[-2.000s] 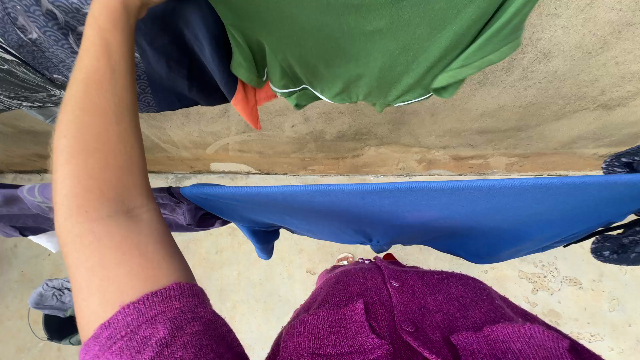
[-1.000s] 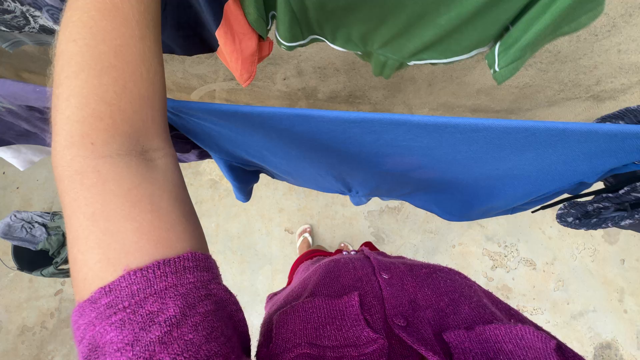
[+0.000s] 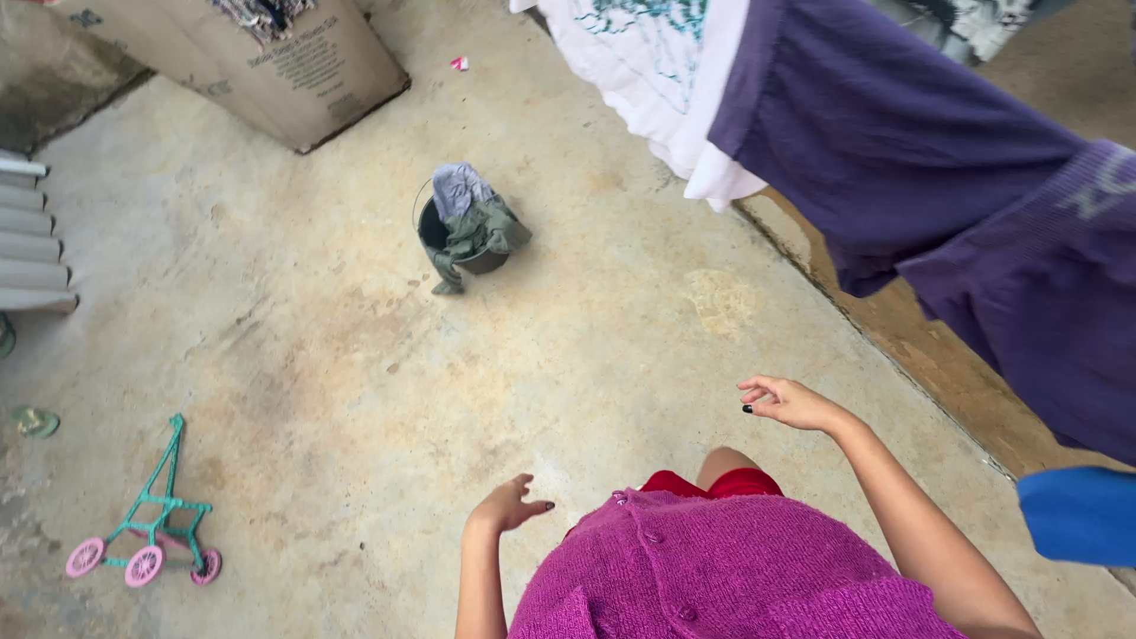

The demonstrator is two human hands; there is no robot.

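Note:
Both of my hands hang free over the concrete floor, in front of my purple knitted cardigan. My left hand (image 3: 510,506), low in the centre, holds nothing and its fingers are apart. Empty too, with loosely bent fingers, my right hand (image 3: 785,404) is nearest to the hanging laundry. A dark purple garment (image 3: 914,133) hangs at the upper right, beside a white printed garment (image 3: 648,71). Part of a blue cloth (image 3: 1078,515) shows at the right edge. Farther ahead, a dark bucket (image 3: 484,262) stands on the floor with grey and green clothes (image 3: 484,222) draped over its rim.
A large cardboard box (image 3: 328,80) stands at the upper left. Near the left edge are corrugated sheets (image 3: 31,248), a green flip-flop (image 3: 35,422) and a teal toy stroller frame with pink wheels (image 3: 160,524). A low ledge (image 3: 870,337) runs below the laundry.
The view has swung left, toward the bucket and box. The raised arm that crossed the earlier frames is no longer up at the laundry; both hands are now low before me.

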